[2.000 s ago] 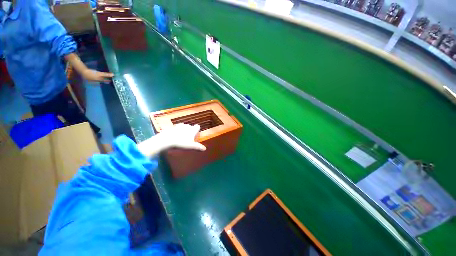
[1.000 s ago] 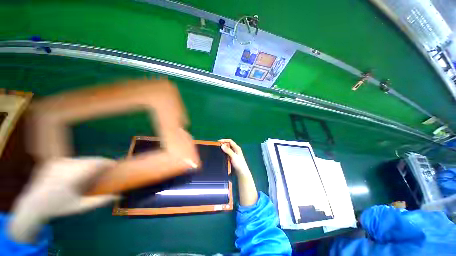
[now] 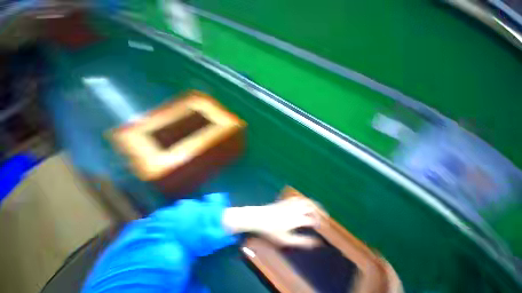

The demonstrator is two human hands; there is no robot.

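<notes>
The picture is blurred. A wooden frame (image 3: pixel 337 232) lies at the lower right, cut off by the bottom edge, with a black area (image 3: pixel 323 266) showing in its opening. A dark edge shows under its left side. My left hand (image 3: pixel 280 222) reaches from the left and grips the frame's near-left end, fingers over the border. A skin-toned patch at the frame's right end may be my right hand, but blur and the picture's edge hide its shape.
Stacked frames (image 3: pixel 194 154) with a deep opening stand on the green bench (image 3: pixel 275 171) to the left. A cardboard box (image 3: pixel 51 223) is at the lower left. The green partition (image 3: pixel 326 86) carries a blurred instruction sheet (image 3: pixel 458 166).
The view has swung back left. The loose frame held in the air by my left hand is now down over the black panel. My left hand is at its left end.
</notes>
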